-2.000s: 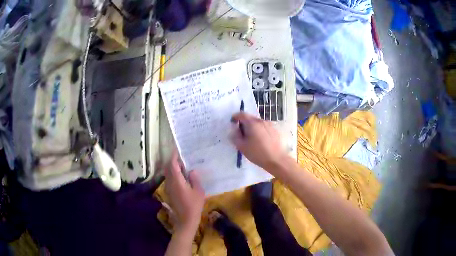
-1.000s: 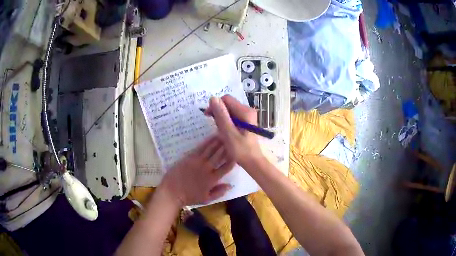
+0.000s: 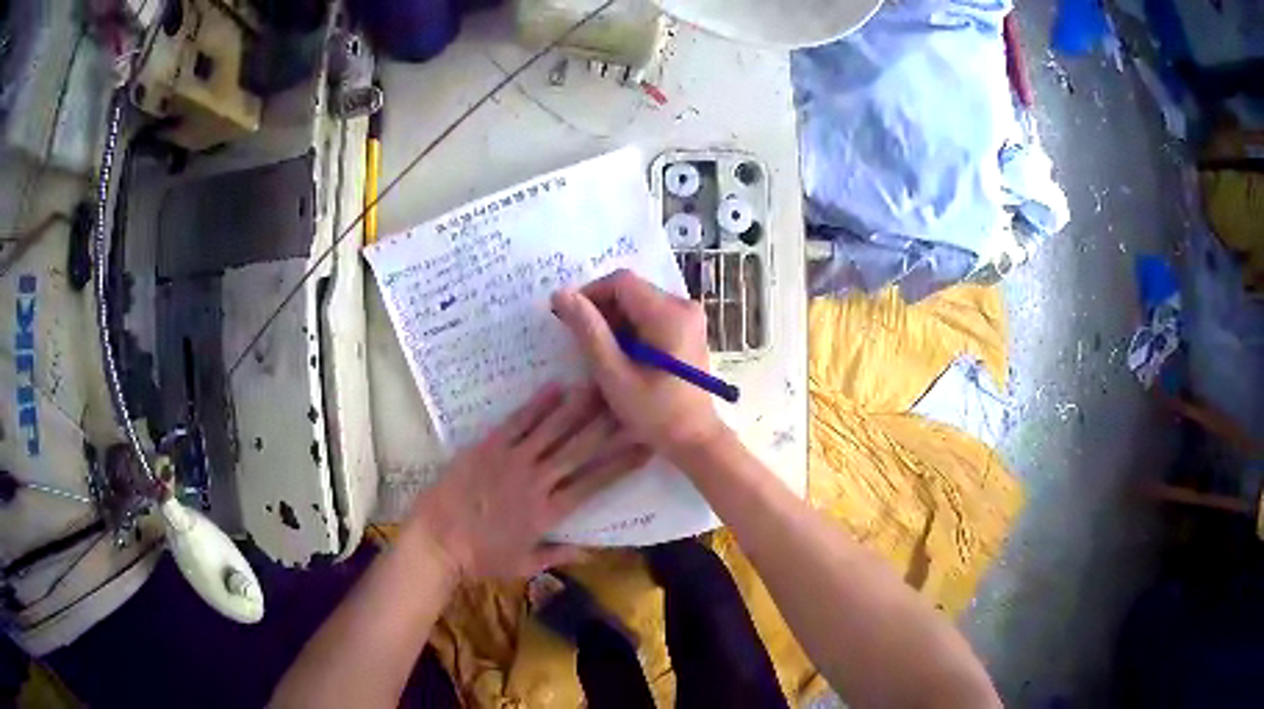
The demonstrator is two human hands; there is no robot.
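Observation:
The white record sheet (image 3: 485, 333) with printed heading and handwritten lines lies tilted on the pale sewing table. My right hand (image 3: 645, 360) holds a dark blue-purple pen (image 3: 682, 371) over the upper middle of the sheet, its tip hidden or too small to tell. My left hand (image 3: 520, 485) lies flat on the lower part of the sheet, fingers spread, holding nothing, its fingertips close to my right hand.
The bobbin tray (image 3: 717, 249) stands right of the sheet. An industrial sewing machine (image 3: 270, 374) and its white lamp (image 3: 211, 561) are at left. Light blue-grey pieces (image 3: 901, 139) lie at upper right, yellow cloth (image 3: 901, 471) on the floor. A thread cone (image 3: 412, 21) is at the top.
My left hand has moved from the sheet's lower left edge onto its surface. My right hand has moved to the written lines, with the pen now slanted. The view has shifted.

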